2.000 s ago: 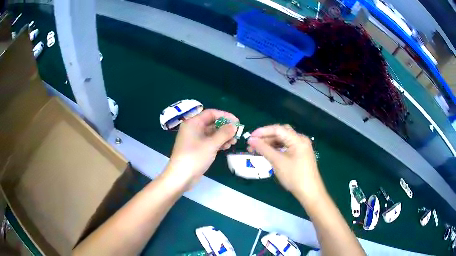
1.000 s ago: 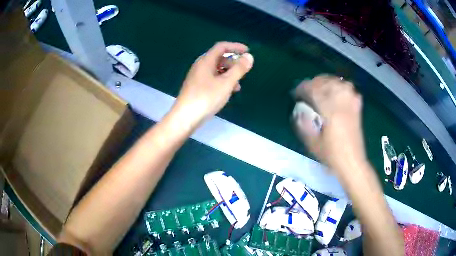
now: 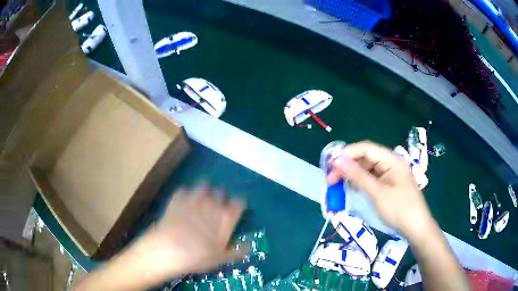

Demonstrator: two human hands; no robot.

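My right hand [image 3: 392, 187] grips a white housing half, seen edge-on, with a blue battery [image 3: 336, 196] inside, over the near metal rail. My left hand [image 3: 196, 227] is blurred, low over the near bench beside the green board panels [image 3: 241, 279]; its fingers look spread, with nothing visible in them. A white housing half [image 3: 307, 107] with short red and black wires lies on the dark green belt beyond. More housing halves [image 3: 343, 258] with wires lie on the bench below my right hand.
An open brown carton [image 3: 108, 165] stands at left beside a pale metal post [image 3: 133, 51]. More housings and boards lie on the belt at right [image 3: 417, 150] and left [image 3: 207, 96]. A blue basket [image 3: 355, 11] and dark red wire pile [image 3: 437, 45] are on the far ledge. Pink bubble wrap [image 3: 488, 281] lies lower right.
My left hand has moved from above the belt down to the bench boards. My right hand has come back towards the near rail; a housing that lay alone on the bench is gone from there.
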